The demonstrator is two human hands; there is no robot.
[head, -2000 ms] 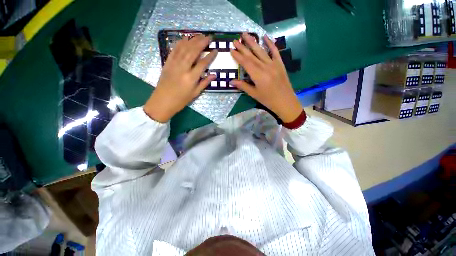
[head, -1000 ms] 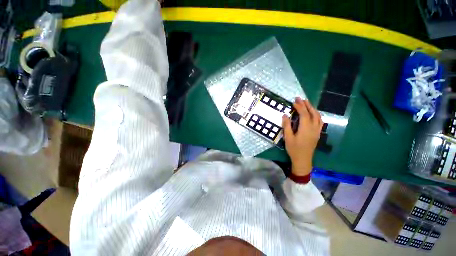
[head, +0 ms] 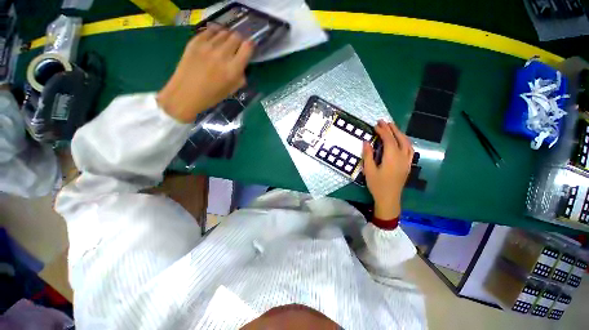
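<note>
An opened device body (head: 307, 134) lies tilted on a bubble bag (head: 281, 103) on the green mat. A battery (head: 346, 147) with black-and-white squares sits in its bay. My right hand (head: 389, 161) rests on the device's right end, thumb and fingers gripping its edge. My left hand (head: 208, 69), at the upper left, holds a second device body (head: 257, 27) by its near edge; it is slightly blurred. A whitish bag (head: 303, 29) lies under that second device.
Black adhesive pieces (head: 431, 103) and tweezers (head: 482, 139) lie right of the device. A blue box with white strips (head: 540, 103) and a battery tray (head: 557, 192) are farther right. Glossy black film sheets (head: 216, 129) lie left; a tape roll (head: 48, 69) is far left.
My left arm, stretched beyond the top edge a second ago, has drawn back, and the hand has come into view with a second device and bag. My right hand stays on the first device.
</note>
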